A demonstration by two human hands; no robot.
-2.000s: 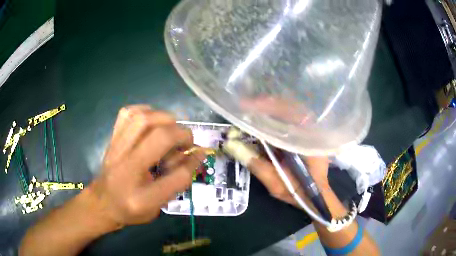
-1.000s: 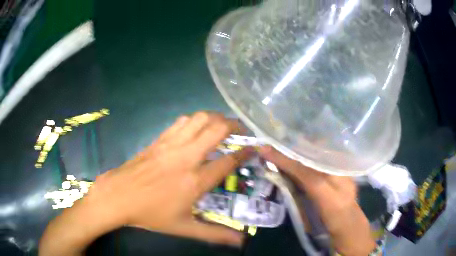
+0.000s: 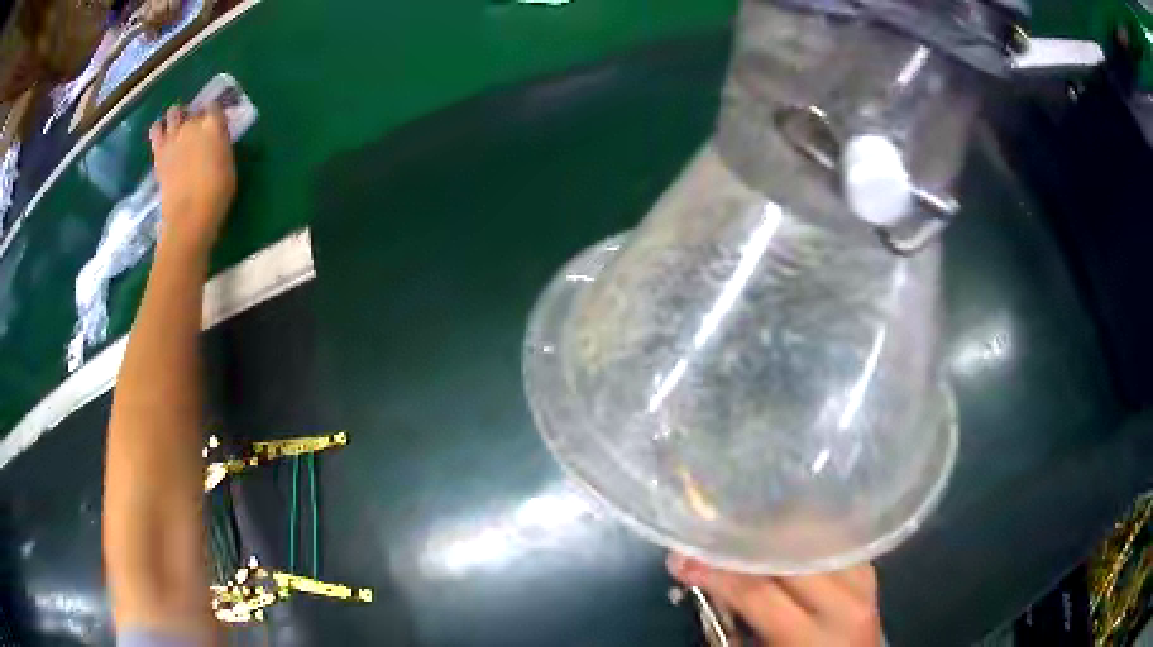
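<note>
My left hand is stretched out at the upper left, gripping a small white housing over the green conveyor belt. A crumpled clear plastic bag with a white cord trails below that hand. My right hand is at the bottom, partly hidden by the clear hood and cut off by the frame edge. The thin metal end of the soldering iron shows at its fingertips; the handle is hidden. Brass contact strips joined by green wires lie on the mat, right of my left forearm.
The large clear fume hood hangs over the mat in front of my right hand. A pale rail edges the green belt. A crate of brass strips stands at the lower right, cut off by the frame.
My left hand has moved from the work spot to the belt at the upper left, with the housing. The view has shifted; my right hand now shows lower, under the hood.
</note>
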